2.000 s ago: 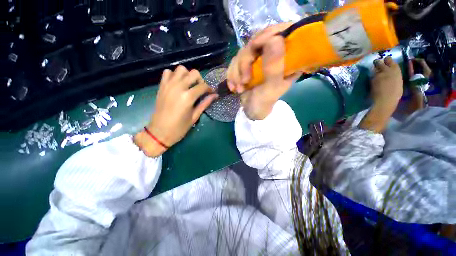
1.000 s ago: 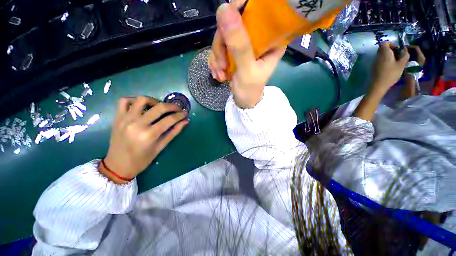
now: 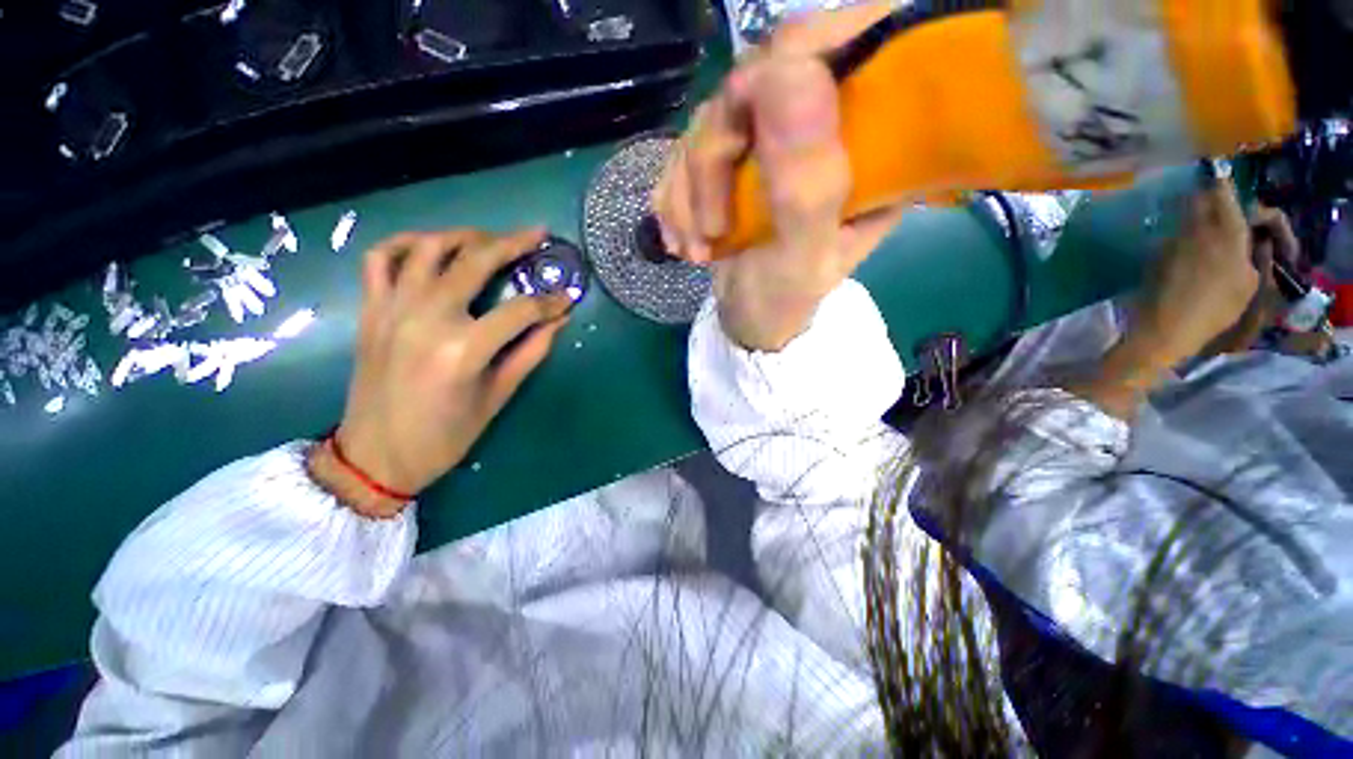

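My left hand [image 3: 438, 349] holds a small round unit [image 3: 546, 276] between thumb and fingers at the green mat [image 3: 594, 400]. The unit is dark with a shiny pale centre. My right hand [image 3: 779, 193] grips an orange electric screwdriver [image 3: 950, 111] with a pale handwritten label, held nearly level. Its nose end is over the speckled round screw dish [image 3: 631, 245], just right of the unit and apart from it. My fingers hide the bit. Screws are too small to make out.
Loose clear and white slivers [image 3: 223, 304] lie left of my left hand. A black blister tray [image 3: 341, 104] with pocketed units is behind. A binder clip [image 3: 938, 371] is at the bench edge. A dark cable [image 3: 1018, 267] curves on the mat. Another person's hand [image 3: 1209, 282] is at right.
Since two seconds ago, my left hand has moved left, away from the screwdriver's nose, and the unit now shows. Since one second ago, the screwdriver has swung toward level and the unit's pale centre faces up.
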